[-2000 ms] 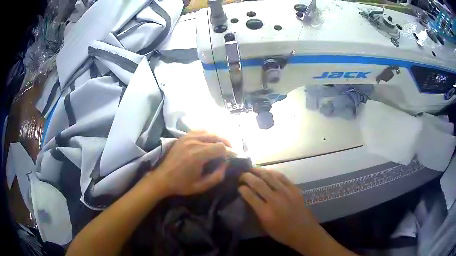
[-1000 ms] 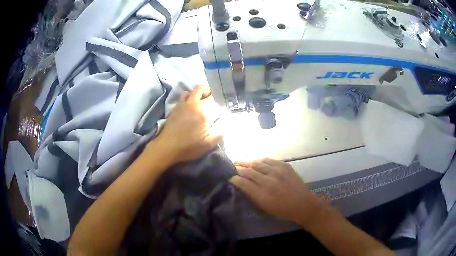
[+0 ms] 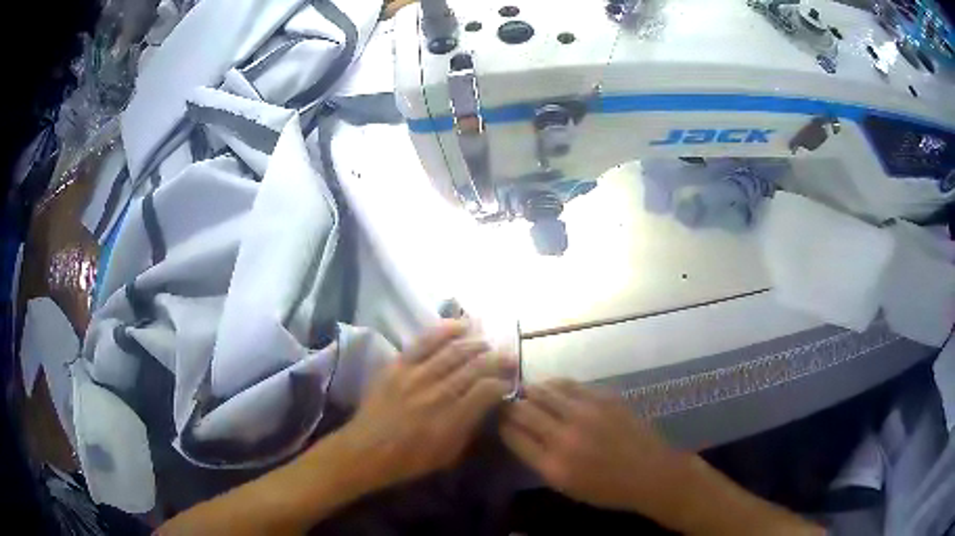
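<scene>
The light grey panel [image 3: 283,241] is heaped left of the needle, and part of it runs into the glare under the machine head. My left hand [image 3: 440,393] is on its front part, fingers bent over the cloth near the bed's front edge. My right hand [image 3: 586,434] is just to the right, its fingertips at the cloth's edge. The thumbs and the exact grip are partly hidden. Dark cloth below my hands is hard to make out. The presser foot and needle area [image 3: 492,215] is in bright glare, above and behind my hands.
The white sewing machine head [image 3: 628,126] spans the back. Small white pieces [image 3: 827,262] lie at the right of the bed. The grey front edge with ruler marks [image 3: 733,382] curves to the right. A grey-and-white bundle [image 3: 901,461] is at the lower right. White cut pieces [image 3: 110,440] lie at far left.
My left hand has moved back from beside the needle toward the front edge, closer to my right hand. The dark cloth has dropped largely out of sight, and light cloth now lies at my fingers.
</scene>
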